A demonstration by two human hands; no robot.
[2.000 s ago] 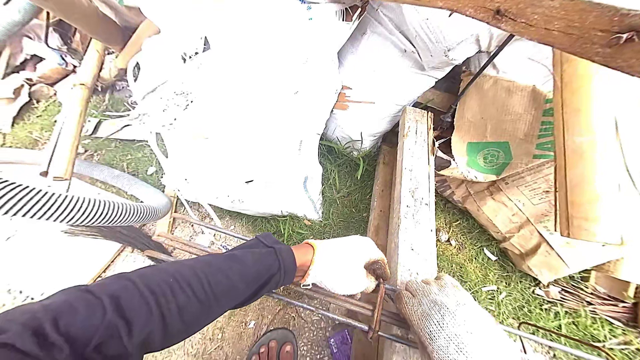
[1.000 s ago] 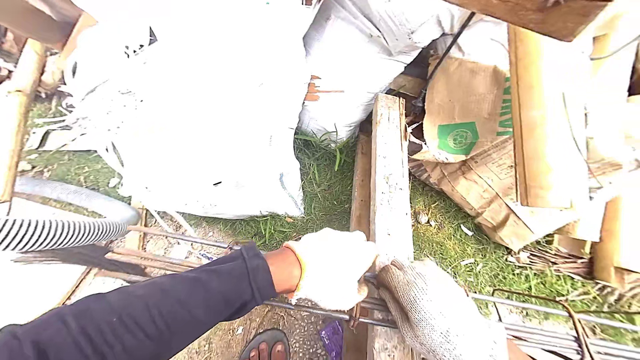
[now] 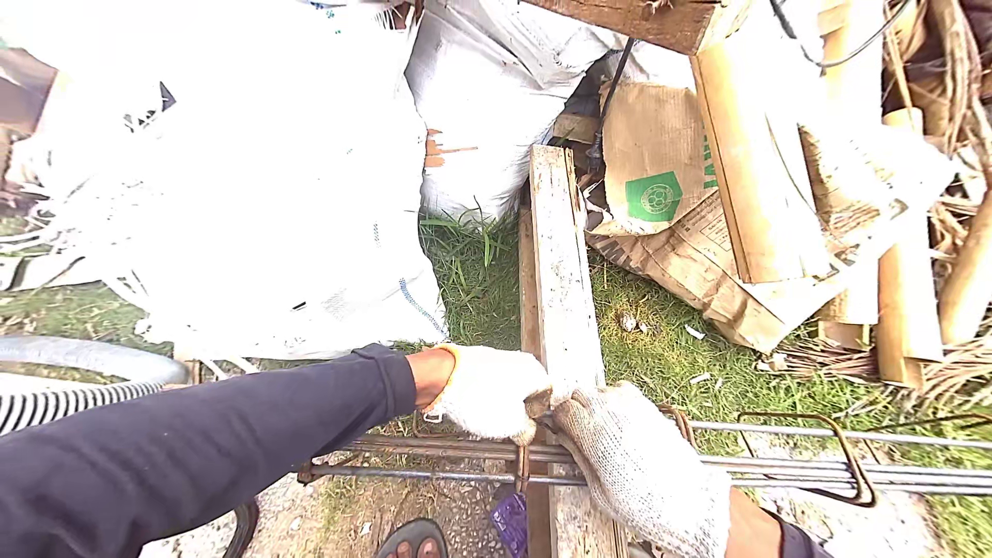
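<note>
My left hand [image 3: 492,391], in a white knitted glove, is closed at a rusty metal stirrup [image 3: 522,465] on long steel bars [image 3: 806,466]. Touching or nearly touching it, my right hand [image 3: 647,449], also gloved, has its fingers around the end of a small dark metal piece [image 3: 547,420]; what tool this is cannot be told. The bars run left to right below both hands, across a wooden beam [image 3: 567,310]. More bent stirrups [image 3: 841,449] hang around the bars at the right.
Large white woven sacks [image 3: 287,194] fill the upper left. A ribbed grey hose [image 3: 85,399] curves at the left edge. Torn brown paper sacks [image 3: 643,155] and bamboo pieces [image 3: 763,170] lie right of the beam on grass. A sandaled foot [image 3: 415,539] stands at the bottom, near a purple wrapper [image 3: 510,523].
My left hand was on the upright stirrup; now it is above the bars, close against my right hand's fingertips. The view has shifted to the right.
</note>
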